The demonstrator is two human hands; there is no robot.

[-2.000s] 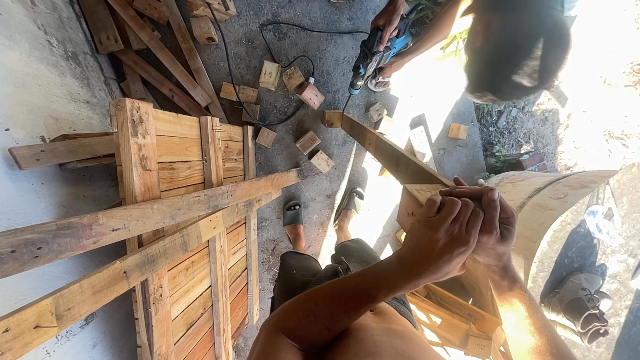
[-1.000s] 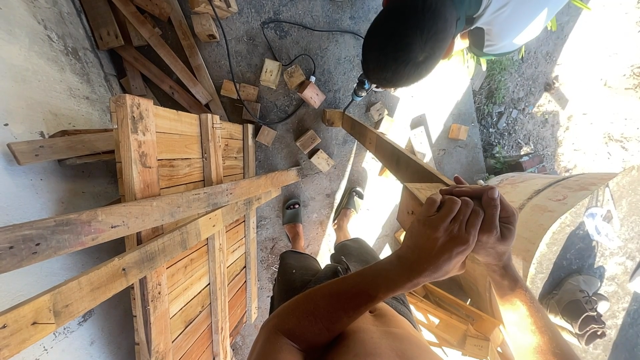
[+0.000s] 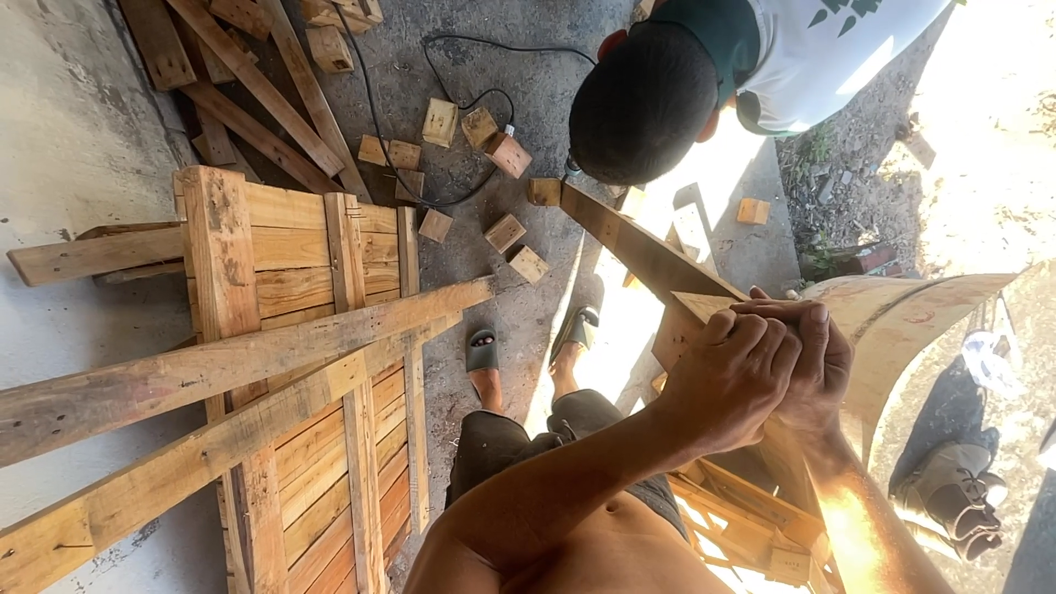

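Observation:
A long wooden board (image 3: 648, 247) slants from a small wood block (image 3: 544, 191) at its far end toward my hands. Closed over its near end is my left hand (image 3: 734, 379), beside a wooden piece (image 3: 701, 305). My right hand (image 3: 813, 359) presses against the left one, its fingers curled at the same spot; the exact grip underneath is hidden. At the far end another person (image 3: 652, 99) bends over, the head covering the hands and most of a tool, whose tip (image 3: 572, 167) shows beside the block.
Pallet-like slatted wood (image 3: 297, 289) stands on the left with two long planks (image 3: 247, 359) across it. Loose wood blocks (image 3: 505, 233) and a black cable (image 3: 379, 140) lie on the concrete. A curved wooden sheet (image 3: 907, 322) and a pair of shoes (image 3: 949, 495) are at right.
The other person's head has moved left over the far end of the board, covering the blue power drill and hands seen earlier. My hands have stayed in place.

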